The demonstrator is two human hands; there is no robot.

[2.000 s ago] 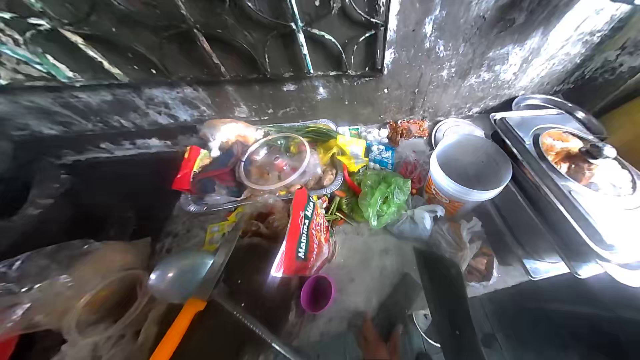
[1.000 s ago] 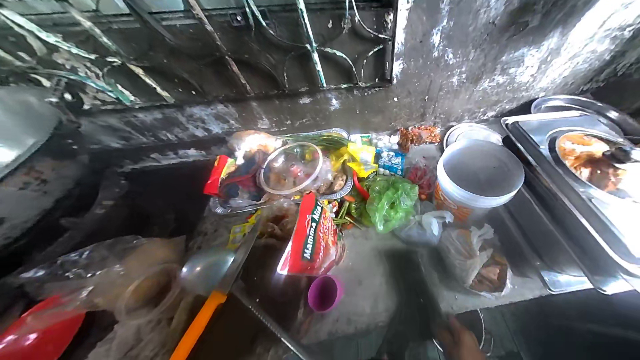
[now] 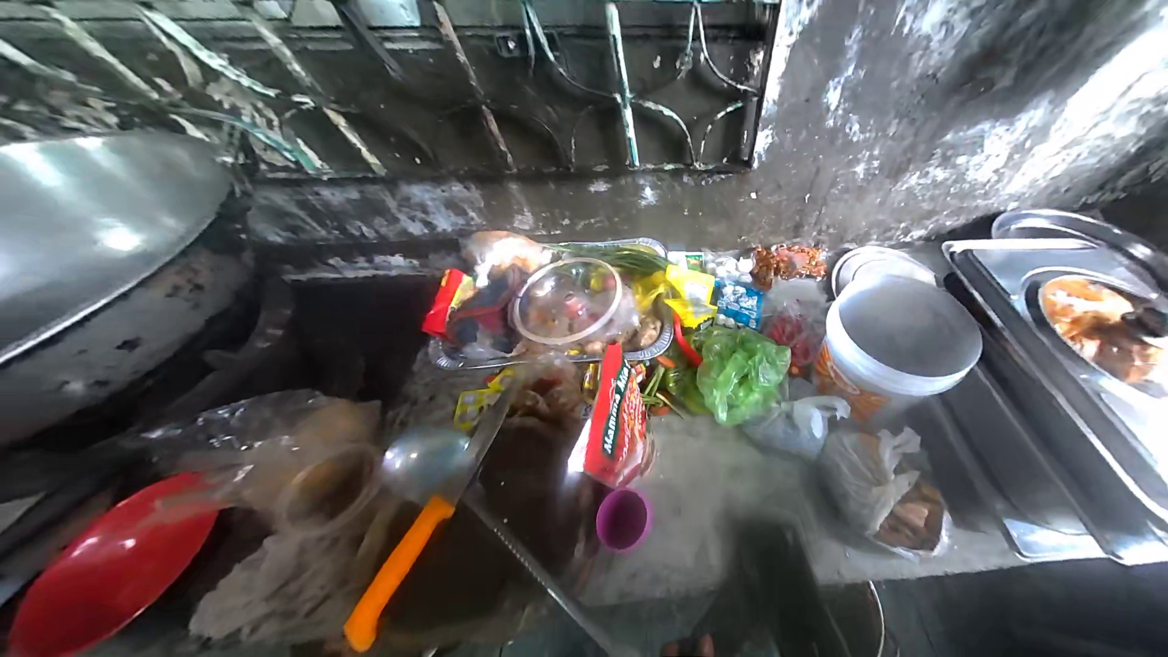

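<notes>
At the bottom edge, only the fingertips of what seems to be my right hand show, beside a dark blurred shape; whether they hold it I cannot tell. My left hand is out of view. Above the fingertips stands a purple plastic cup, with a red food packet behind it. To the left, a knife with an orange handle lies against a metal ladle. A foil tray holds bagged food and a clear round plastic container. A green plastic bag lies right of it.
A large metal pan stands at the left, above a red plastic dish. At the right are a white plastic bucket, a tied bag and steel trays. A wall with a metal grille rises behind.
The hand at the bottom shows less than before; only its fingertips remain in view. The view has swung left, bringing in the large pan and more of the red dish.
</notes>
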